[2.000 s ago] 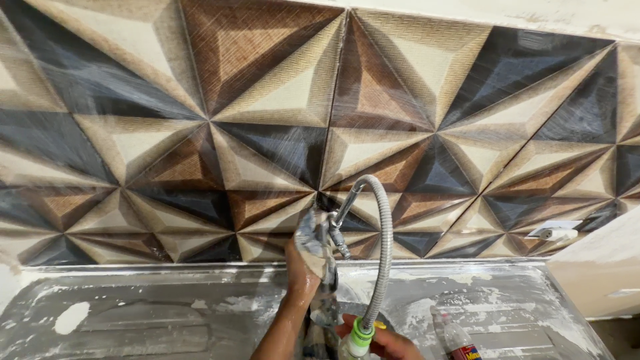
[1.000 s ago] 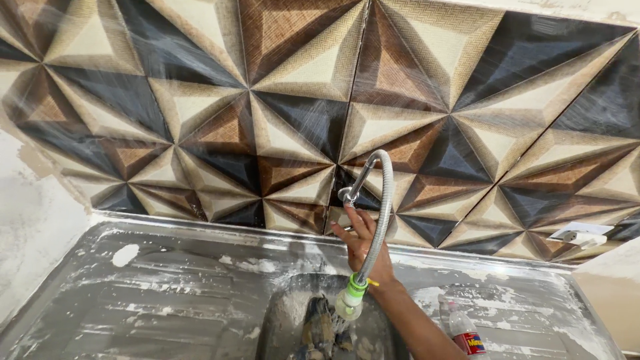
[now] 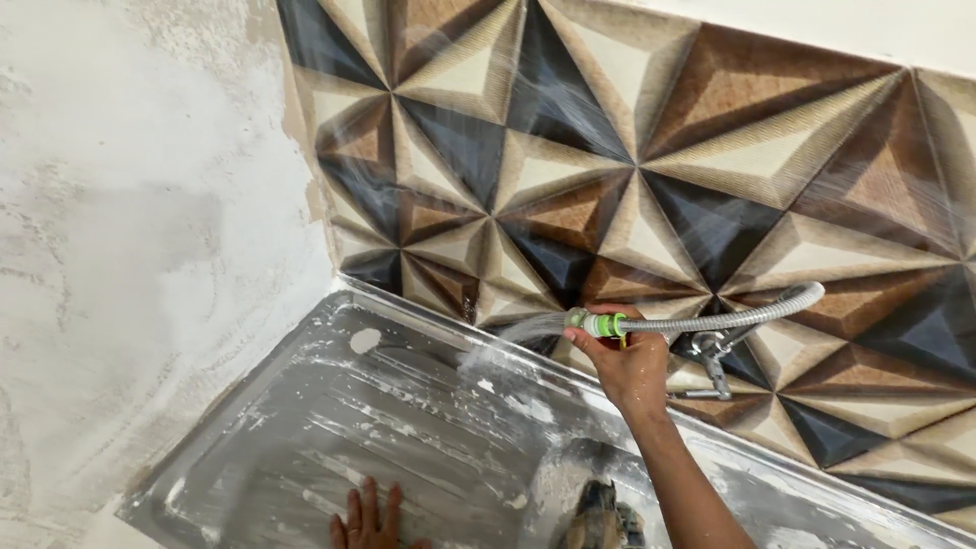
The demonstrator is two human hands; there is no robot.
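My right hand [image 3: 629, 358] grips the green and clear spray head [image 3: 591, 323] at the end of a flexible metal faucet hose [image 3: 717, 324]. Water sprays leftward from it onto the back rim of the metal sink's drainboard [image 3: 396, 412], by the foot of the tiled wall. The chrome faucet [image 3: 713, 362] is mounted on the wall, right of that hand. My left hand [image 3: 370, 518] lies with fingers apart over the drainboard at the bottom edge, nothing in it. A dark and tan wet cloth [image 3: 602, 518] lies in the sink bowl.
Patterned wall tiles [image 3: 560, 171] in cream, brown and black rise behind the sink. A rough plastered wall [image 3: 145, 213] borders it at the left. White residue streaks the drainboard, with a white patch [image 3: 365, 341] near its back left corner.
The view has swung left. The spray head, which hung down over the bowl, now points left in my right hand with water streaming. My left hand has come into view over the drainboard.
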